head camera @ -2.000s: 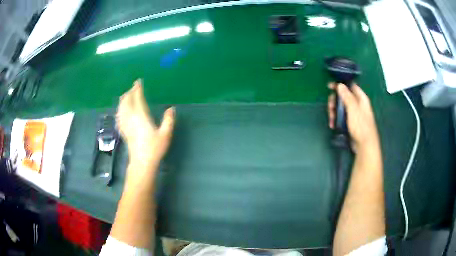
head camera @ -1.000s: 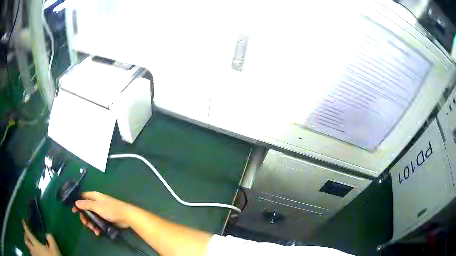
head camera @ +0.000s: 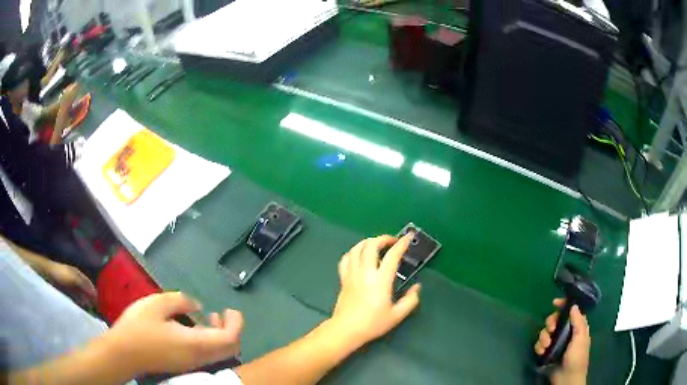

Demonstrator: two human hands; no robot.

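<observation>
My left hand [head camera: 369, 289] is over a dark phone frame [head camera: 423, 244] where the shiny belt meets the duller mat, fingers across its left side and thumb by its lower edge. The hand hides part of this frame. My right hand [head camera: 570, 347], partly cut off at the bottom edge, holds the black handheld scanner [head camera: 578, 287] by its grip. The scanner head overlaps the lower end of another phone frame [head camera: 582, 236] on the shiny belt at right. Set-aside phone frames [head camera: 264, 239], seemingly two overlapping, lie on the mat left of my left hand.
Another person's hand [head camera: 177, 334] reaches in at lower left. An orange tray [head camera: 139, 167] lies on white paper [head camera: 197, 180] at left. A black panel [head camera: 531, 83] stands behind the belt. A white sheet [head camera: 649, 271] and white cable [head camera: 633, 361] are at right.
The view has swung back left from the white cabinet. The neighbour's hand now shows at lower left. My left hand is now on a frame at the mat's edge; my right still holds the scanner.
</observation>
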